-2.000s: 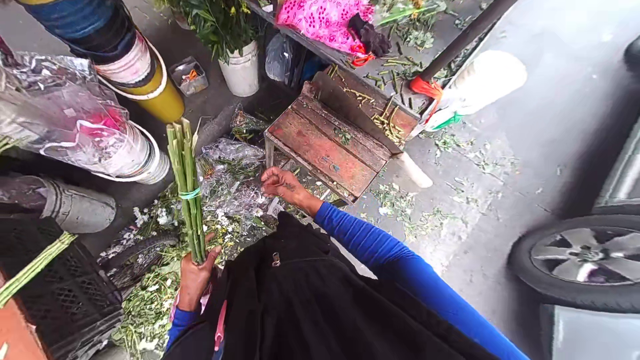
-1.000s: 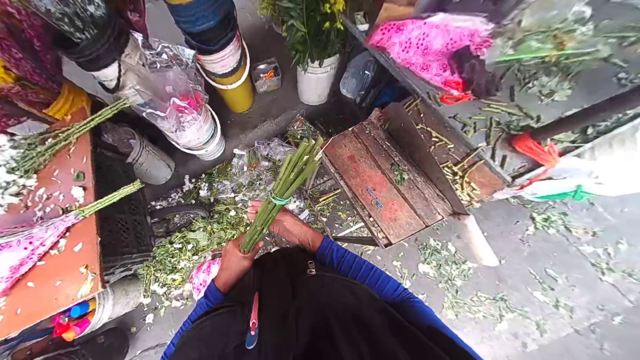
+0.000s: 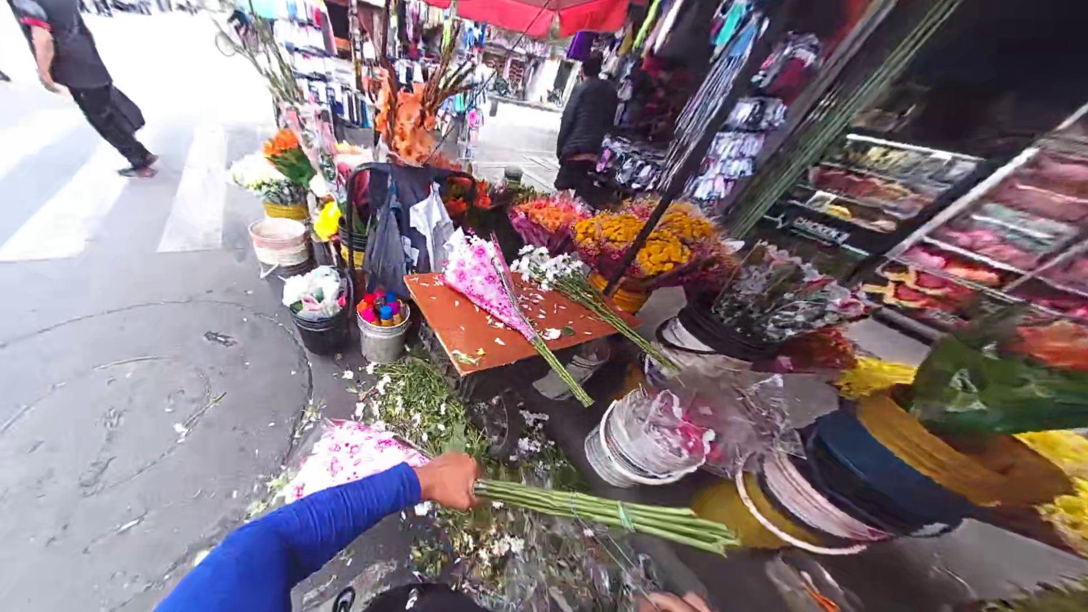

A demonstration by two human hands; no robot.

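Observation:
My left hand [image 3: 450, 480] is closed around the green stems [image 3: 595, 508] of a bouquet, which are bound with a light green tie. The bouquet's pink and white patterned wrap [image 3: 353, 459] lies on the far side of that hand, with the stems pointing right. My right hand [image 3: 676, 602] shows only in part at the bottom edge, below the stems and not touching them; its fingers are mostly cut off. On an orange-brown tabletop [image 3: 484, 336] lie a second pink-wrapped bouquet [image 3: 480, 285] and a bunch of white flowers [image 3: 548, 268].
Buckets crowd the right side, among them a white bucket [image 3: 633, 450] with clear wrap and a yellow bucket [image 3: 731, 506]. A metal bucket [image 3: 384, 336] and a black bucket [image 3: 321, 327] stand left of the table. Cut leaves [image 3: 416, 404] litter the ground. A person [image 3: 85, 76] walks at upper left.
The view has swung strongly toward the table and street. The bound stems, upright beside my hands a second ago, now point right, and my right hand has come away from them.

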